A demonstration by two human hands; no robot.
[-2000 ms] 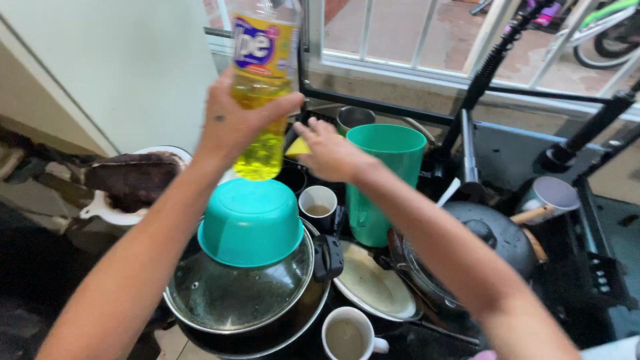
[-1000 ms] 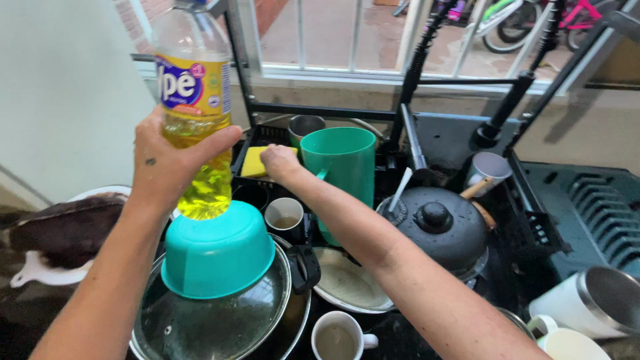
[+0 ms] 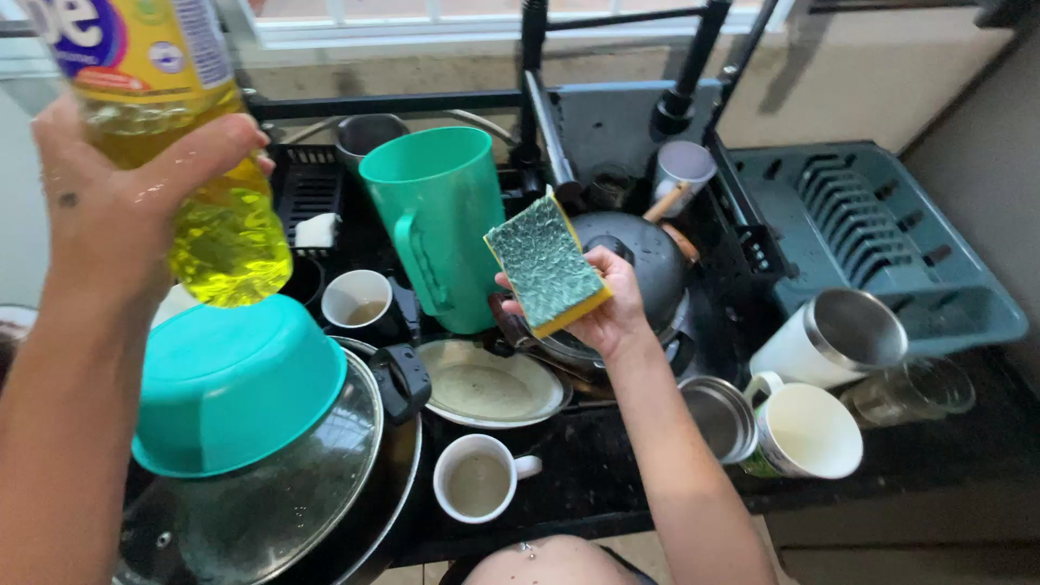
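My left hand grips a clear plastic bottle of yellow Ypê dish soap, held upright with a slight tilt at the upper left; its top is out of view. Under the bottle, an upturned turquoise plastic bowl rests on a glass pot lid. My right hand holds a yellow and green scouring sponge, its green abrasive side facing up. The sponge is in front of a green plastic pitcher and a dark lidded pot.
White mugs and an oval dish stand near the middle. To the right are a white tumbler, a green-patterned mug, a glass and a grey dish rack. A black metal frame spans the back.
My right hand, at the yellow sponge beside the pitcher a second ago, has lifted it and brought it forward and right. My left hand still holds the bottle. The view has shifted right.
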